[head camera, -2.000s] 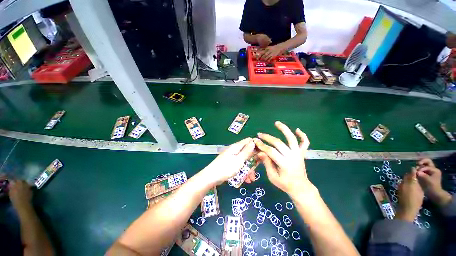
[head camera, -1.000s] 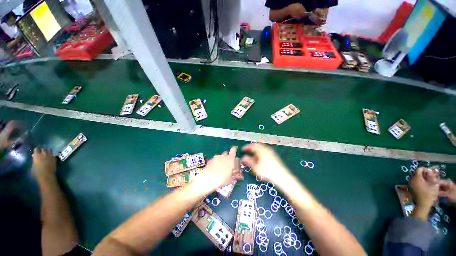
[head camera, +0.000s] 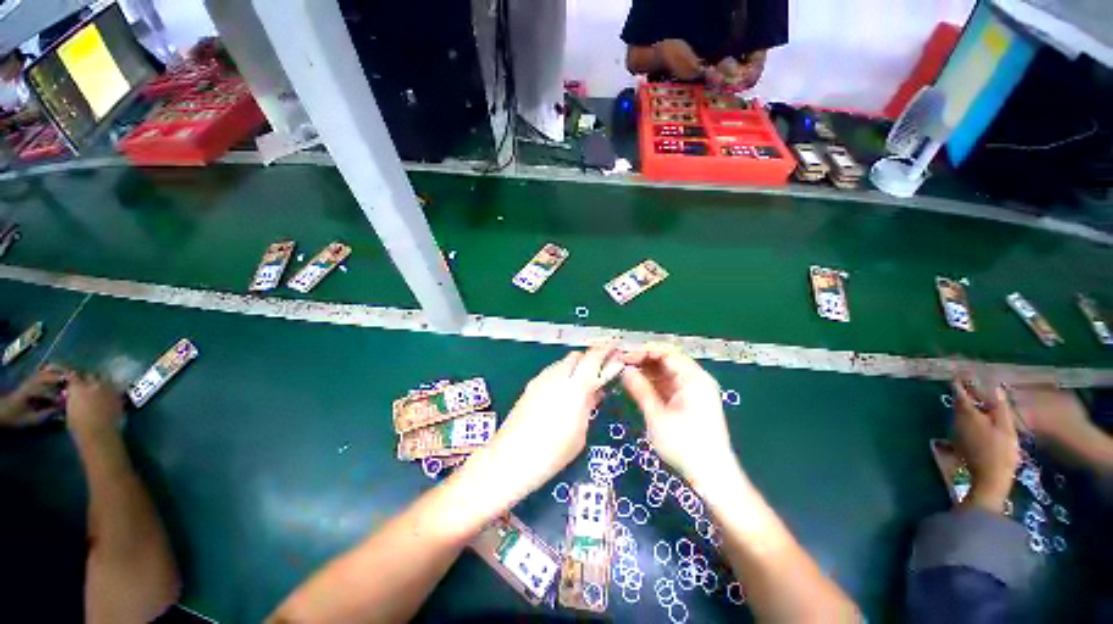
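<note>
My left hand (head camera: 564, 408) and my right hand (head camera: 679, 408) meet at the fingertips just in front of the pale rail. The fingers hide what is between them; I cannot tell if a board or ring is held. Many thin white rings (head camera: 659, 488) lie scattered below my right hand. A circuit board (head camera: 590, 536) lies upright in view below my hands, with another board (head camera: 525, 558) slanted at its left, partly under my left forearm. Two overlapping boards (head camera: 442, 406) lie left of my left hand.
Boards (head camera: 541, 267) lie spread on the green belt (head camera: 708, 232) beyond the pale rail (head camera: 537, 329). A slanting post (head camera: 366, 171) stands at left centre. Other workers' hands (head camera: 92, 402) are at left and right (head camera: 989, 439). Opposite, a person (head camera: 705, 31) works over a red tray (head camera: 714, 165).
The view has shifted. My right hand has come in from apart to meet my left at the fingertips. The board piece seen under my left hand no longer shows. Boards on the belt have shifted left.
</note>
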